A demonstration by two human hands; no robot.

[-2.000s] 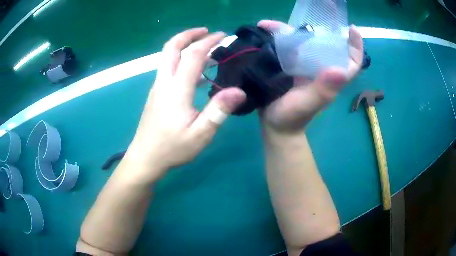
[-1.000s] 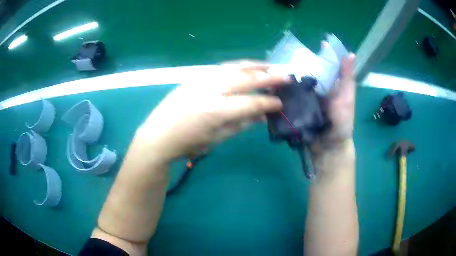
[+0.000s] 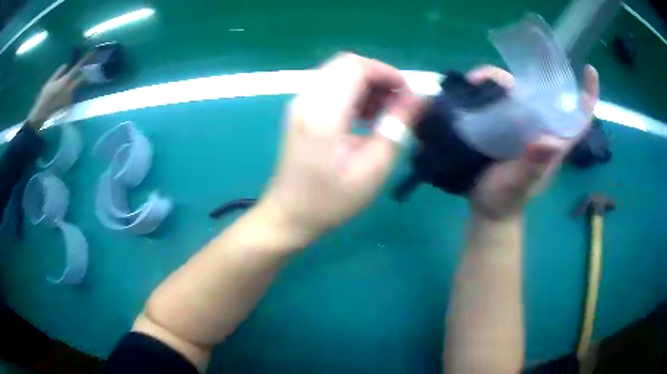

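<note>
My right hand (image 3: 523, 172) holds a black housing (image 3: 450, 150) with a curved silver-grey mesh cover (image 3: 537, 80) against its upper right side. The mesh stands up past the fingers. A short stub sticks out at the housing's lower left. My left hand (image 3: 340, 139) is at the housing's left side with curled fingers and a pale wrap on one finger. Its fingertips are blurred, and I cannot tell whether they touch the housing or pinch something. The dark curved handle of a tool, likely pliers (image 3: 232, 207), shows beside my left forearm, the rest hidden.
Several C-shaped mesh covers (image 3: 128, 179) lie at left. Another person's hand (image 3: 57, 95) reaches in at far left to a unit (image 3: 104, 62) on the green conveyor. A claw hammer (image 3: 594, 263) lies at right, below a spare black unit (image 3: 591, 148). A grey bar (image 3: 585, 29) crosses the top right.
The housing and mesh in my right hand have moved right and up from a second ago. My left hand has curled and drawn back from over the housing. Another person's hand has appeared at left.
</note>
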